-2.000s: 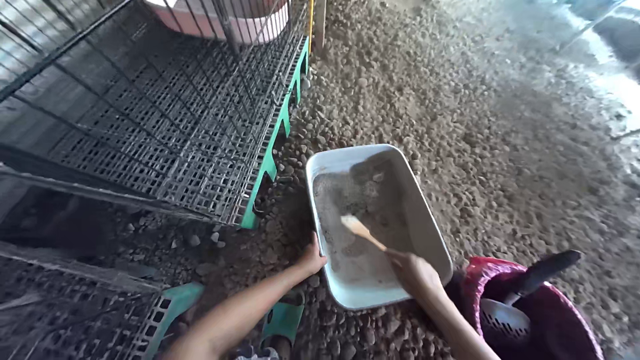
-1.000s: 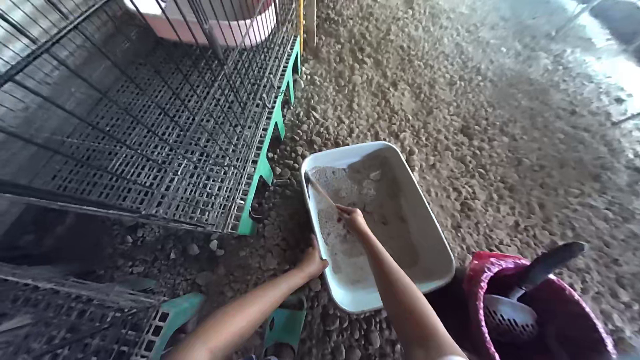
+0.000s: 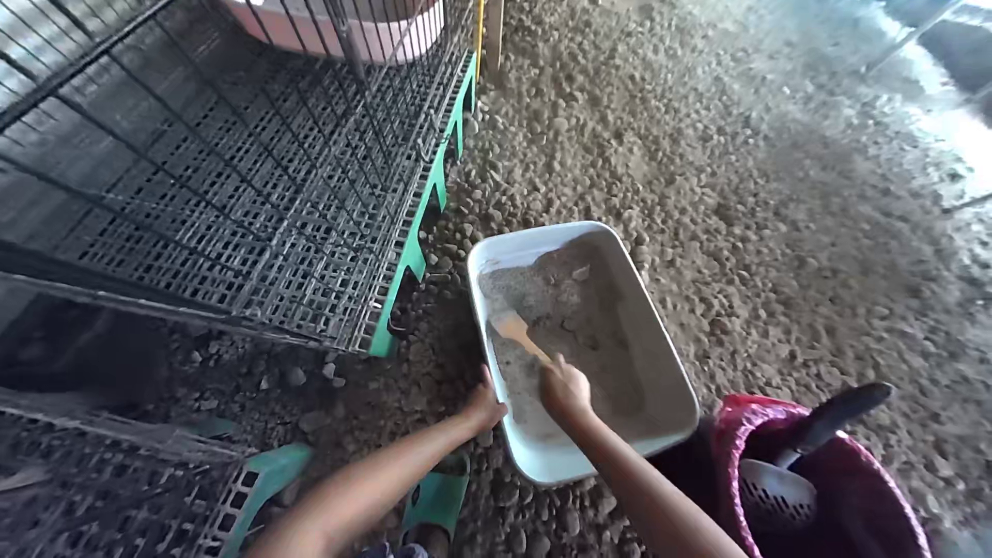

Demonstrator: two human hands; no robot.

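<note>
A white plastic litter tray (image 3: pixel 682 387) sits tilted on the pebbly ground, with grey, sand-like litter (image 3: pixel 620 341) spread over its bottom and a paler clump near the far end. My right hand (image 3: pixel 566 387) is closed around the handle of a small brush with a light wooden handle (image 3: pixel 531 341); its head is down at the litter by the tray's left wall. My left hand (image 3: pixel 484 404) grips the tray's left rim near the middle, its fingers partly hidden. A slotted litter scoop with a dark handle (image 3: pixel 777 492) rests in a pink-lined bucket (image 3: pixel 876 473) at lower right.
A wire cage with a slatted plastic floor (image 3: pixel 232 201) and green edging (image 3: pixel 418 232) stands left, a pink tray (image 3: pixel 333 35) inside it. Another slatted platform (image 3: pixel 116 496) is at lower left. A foot in a green sandal (image 3: pixel 438 496) is below the tray. Pebbles (image 3: pixel 736 194) cover the ground.
Over the last second my right hand has drawn the brush from near the tray's upper left corner down toward me. My left hand has stayed at the left rim.
</note>
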